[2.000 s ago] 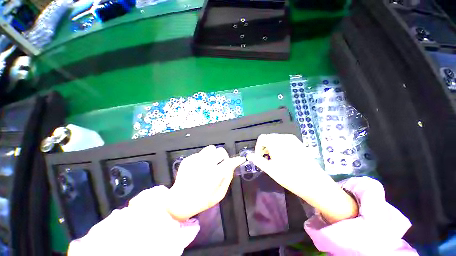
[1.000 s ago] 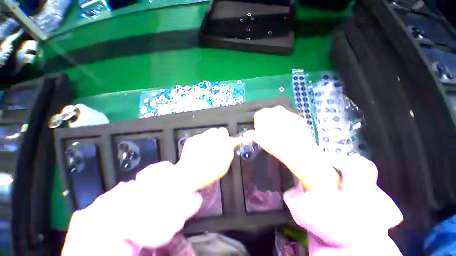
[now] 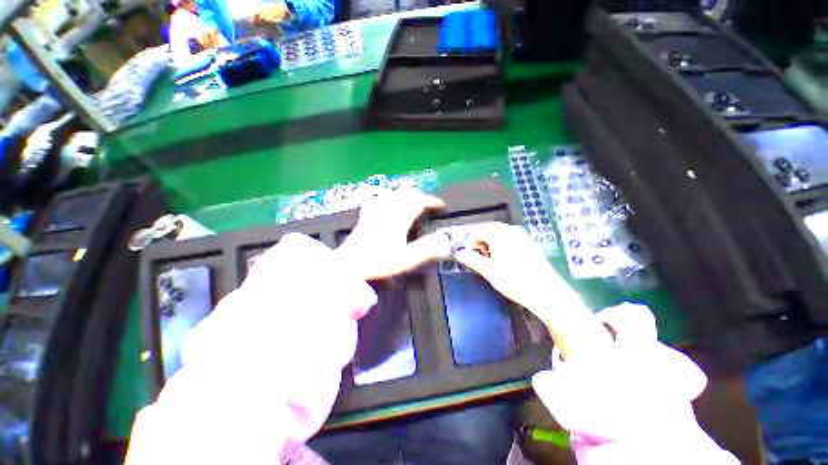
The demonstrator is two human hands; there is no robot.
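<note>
A black foam tray [image 3: 425, 338] with phone-sized pockets lies in front of me. A glossy phone back cover [image 3: 478, 318] lies in its rightmost pocket, its camera island at the top partly under my fingers. My left hand [image 3: 397, 238] reaches in from the left, thumb stretched to the camera island. My right hand [image 3: 508, 259] bends its fingers over the island's right side. Both hands touch or nearly touch there; whether they pinch a small part cannot be made out. Another cover [image 3: 186, 313] lies in the leftmost pocket. My left arm hides much of the middle pockets.
Loose small rings [image 3: 349, 195] lie behind the tray, clear dotted sheets [image 3: 581, 222] to its right. A bottle [image 3: 191, 227] with a shiny round top stands behind its left end. Stacked foam trays flank both sides. A parts tray [image 3: 436, 95] and another person's hand [image 3: 271, 13] are across the bench.
The view has shifted, showing more of the far bench. My left hand has opened out from its bunched pose, thumb reaching right. My right hand stays at the rightmost cover's camera island.
</note>
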